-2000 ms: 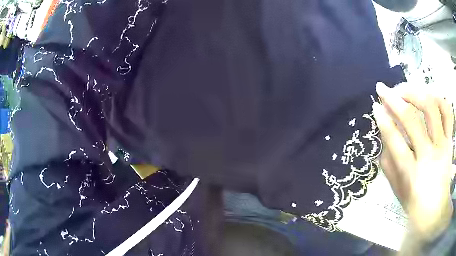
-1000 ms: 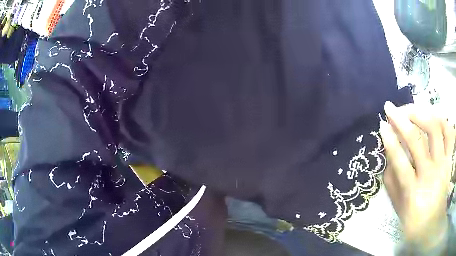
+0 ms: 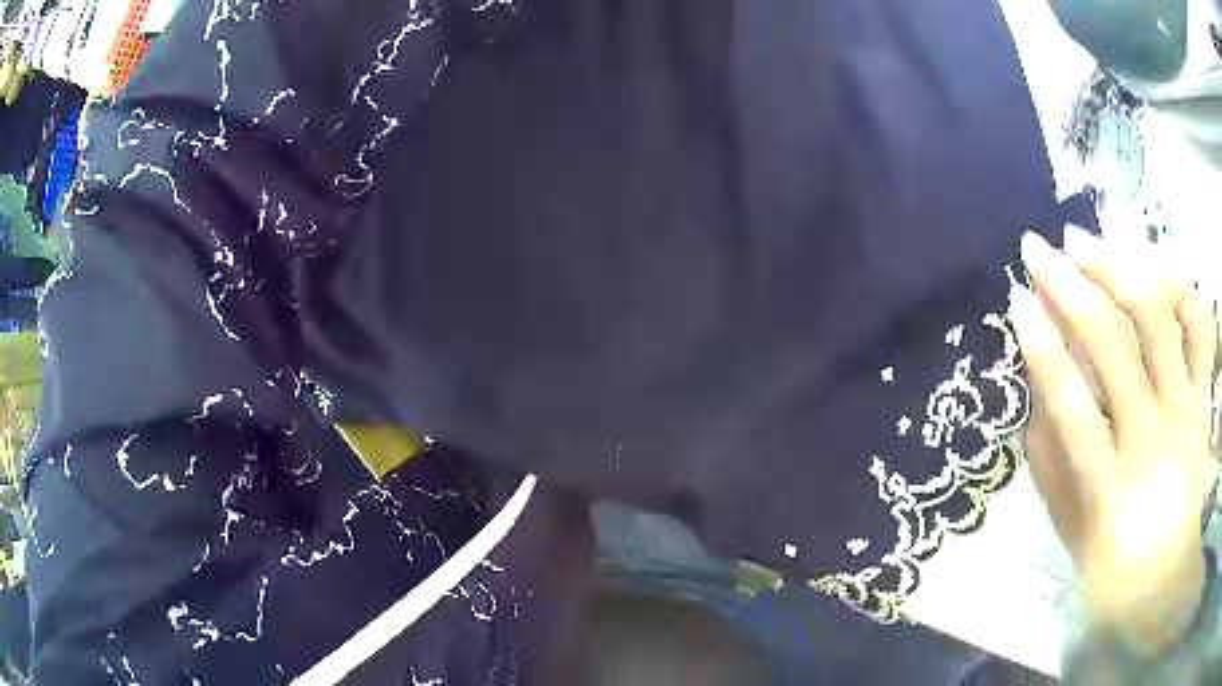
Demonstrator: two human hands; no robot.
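Observation:
A large plain black fabric panel [image 3: 697, 268] spreads over the middle of the view. Its scalloped border of pale looped embroidery [image 3: 954, 429] runs along the lower right edge. My right hand [image 3: 1112, 416] lies palm down at the right on the white table, fingers spread a little, fingertips at the fabric's edge near the top of the border. Whether it pinches the cloth cannot be told. My left hand is not visible; only the patterned black sleeve [image 3: 148, 322] shows at the left.
The white table [image 3: 992, 570] shows below the border. A dark grey-green machine part [image 3: 1132, 34] is at the upper right, with blurred metal parts below it. A white strap [image 3: 416, 600] runs diagonally at the lower left. An orange-red item [image 3: 130, 47] is at the upper left.
The whole view shifts down, then back up, with the hand, cloth and machine part. The right hand stays at the same place on the fabric's edge.

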